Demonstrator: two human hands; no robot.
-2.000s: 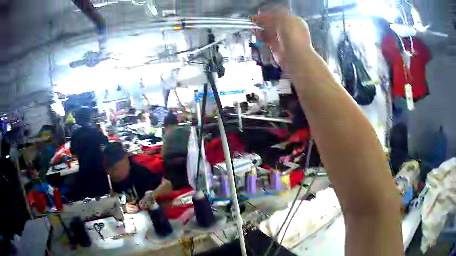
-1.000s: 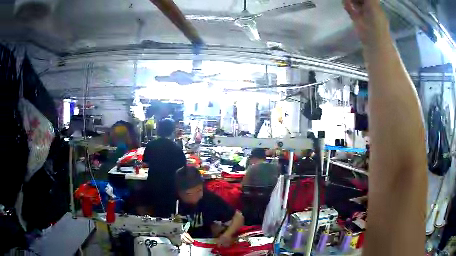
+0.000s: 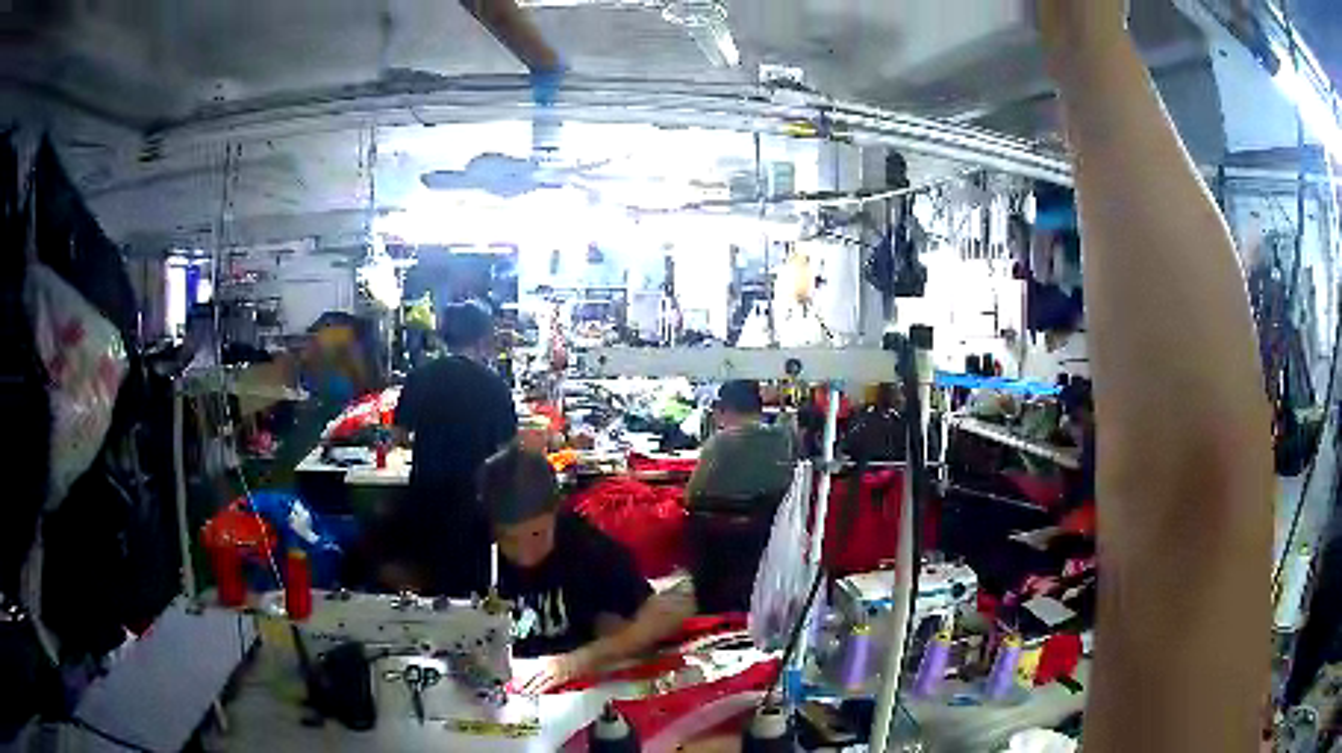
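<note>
My bare right arm rises along the right side of the view. Only the lower part of my right hand [image 3: 1086,21] shows at the top edge; its fingers are cut off, so I cannot tell if it holds anything. My left hand is out of view. Nearest in front is an off-white sewing machine [image 3: 405,630], with dark scissors [image 3: 417,683] on the white surface by it. Two dark thread cones [image 3: 614,730] show at the bottom edge.
A person in a dark shirt [image 3: 567,600] bends over red cloth [image 3: 721,691] across from me. Others work behind. A white upright pole [image 3: 901,589] stands right of centre, near purple thread cones [image 3: 933,665]. Pale rails [image 3: 942,130] run overhead. Dark bags hang at left.
The view has swung left and then tipped slightly down. My raised arm has shifted to the right of the picture, and the hand has gone mostly past the top edge.
</note>
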